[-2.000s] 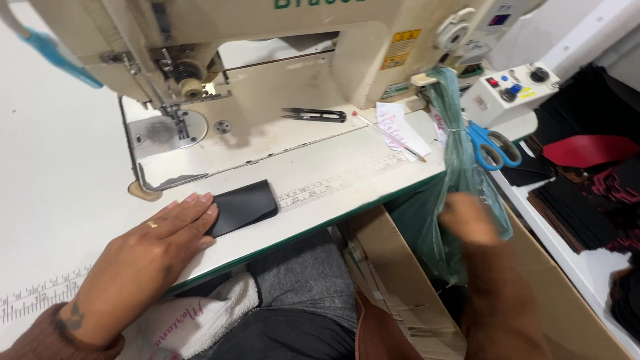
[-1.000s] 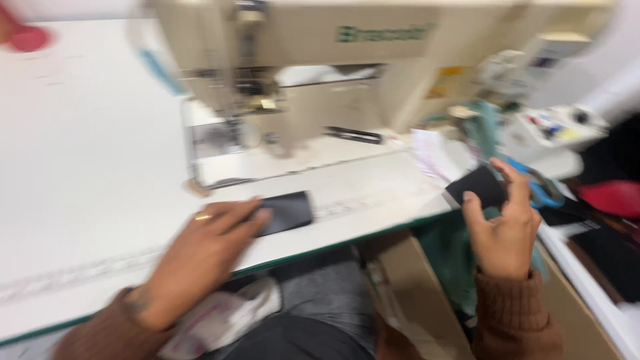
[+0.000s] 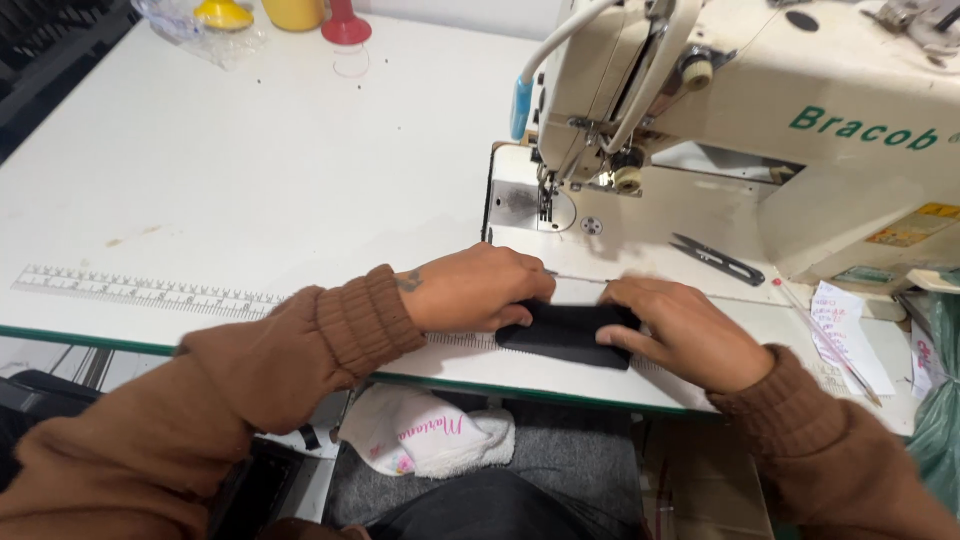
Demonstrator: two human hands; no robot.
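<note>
A flat black piece, with what looks like another black layer on it, lies on the white table near its front edge, over the printed ruler scale. My left hand grips its left end between thumb and fingers. My right hand grips the right end, with the thumb on top; its fingers are slightly blurred. Behind both hands stands the sewing machine, its presser foot over the needle plate. Whether the layers are joined cannot be seen.
Thread snips lie on the machine bed. To the right are a pen, a paper with writing and a green plastic bag. A red spool stands at the back; a white cloth lies on my lap.
My right hand has come from the green bag, carrying a black piece, over to the black piece under my left hand. Both hands are now at it. The view has swung left.
</note>
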